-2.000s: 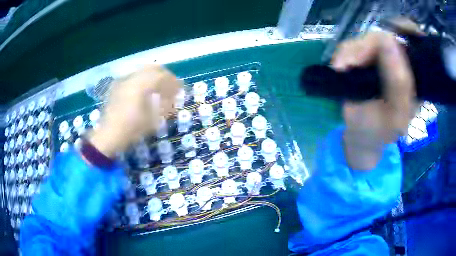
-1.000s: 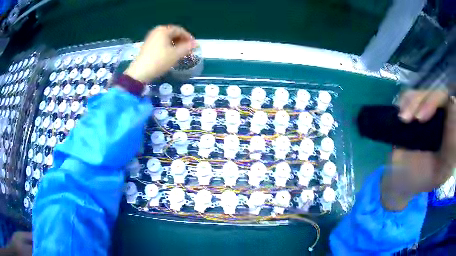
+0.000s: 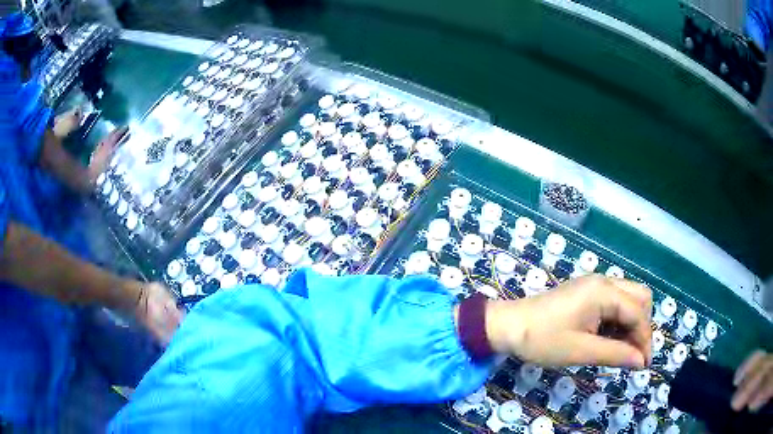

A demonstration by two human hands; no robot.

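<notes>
My left hand point(image 3: 585, 322) is over the right tray of motor units point(image 3: 525, 227), fingers curled with thumb and fingertips together. Anything pinched in them is too small to make out. My right hand point(image 3: 754, 381), cut off by the right edge, is on the black electric screwdriver point(image 3: 708, 392). The screwdriver lies across the tray's right end, its dark tip near the units. The units have round white caps and stand in rows, with thin coloured wires between them. My left hand and sleeve hide part of the tray.
A round cup of screws point(image 3: 565, 199) stands behind the tray against the pale rail point(image 3: 678, 240). Another tray of units point(image 3: 314, 186) stands to the left, with more trays beyond. Another person's hand point(image 3: 159, 310) and blue smock are at the left.
The view has swung left, showing more trays and another person. My left hand has left the screw cup and come over the tray. The screwdriver in my right hand is now at the tray's right end.
</notes>
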